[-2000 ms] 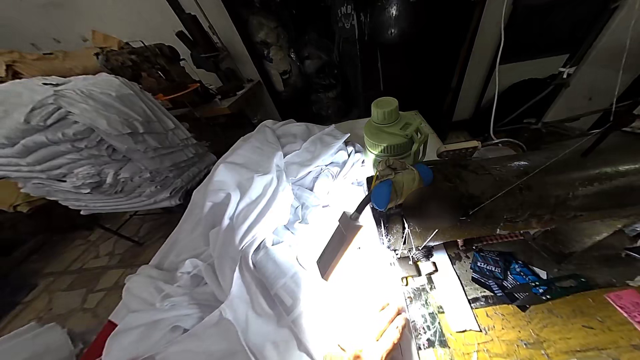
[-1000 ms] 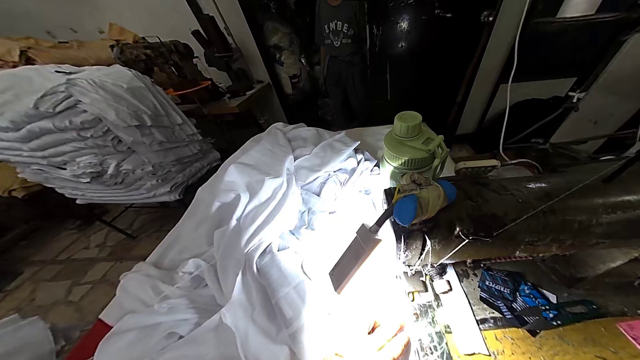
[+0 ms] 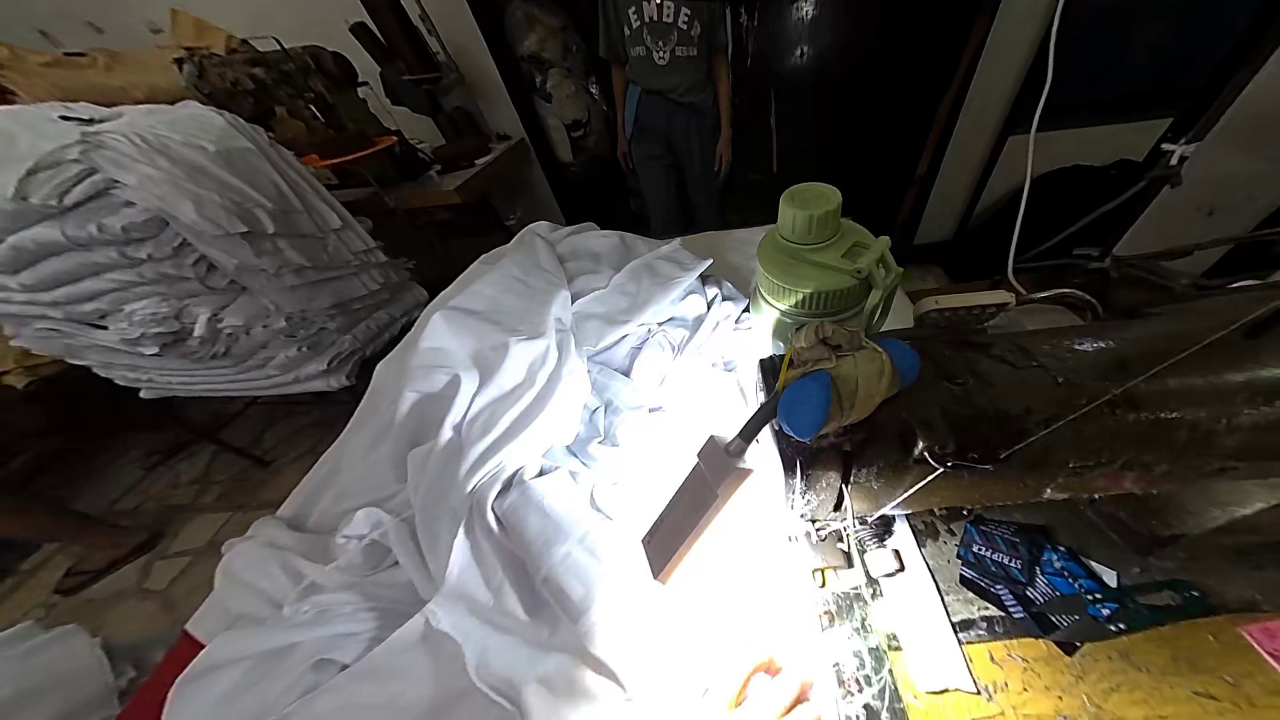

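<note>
White fabric [image 3: 480,400] lies in loose folds over the worktable, reaching down to the bottom edge of the head view. Part of one hand [image 3: 775,690] shows at the bottom, in strong glare on the fabric; which hand it is and what its fingers hold cannot be told. Above it, a small lamp head [image 3: 697,510] on a dark flexible neck lights the cloth. The sewing machine's needle area [image 3: 850,560] is just right of the glare, with threads around it. No second hand can be made out.
A green bottle [image 3: 815,265] stands behind the dark machine arm [image 3: 1080,400], which has a cloth-wrapped blue object [image 3: 845,385] tied on. A tall pile of grey-white fabric [image 3: 190,260] is at left. A person [image 3: 675,110] stands beyond the table. Dark-blue packets [image 3: 1035,575] lie at right.
The person beyond the table has come more fully into view. The hand at the bottom shows less than in the oldest frame. The view has shifted slightly.
</note>
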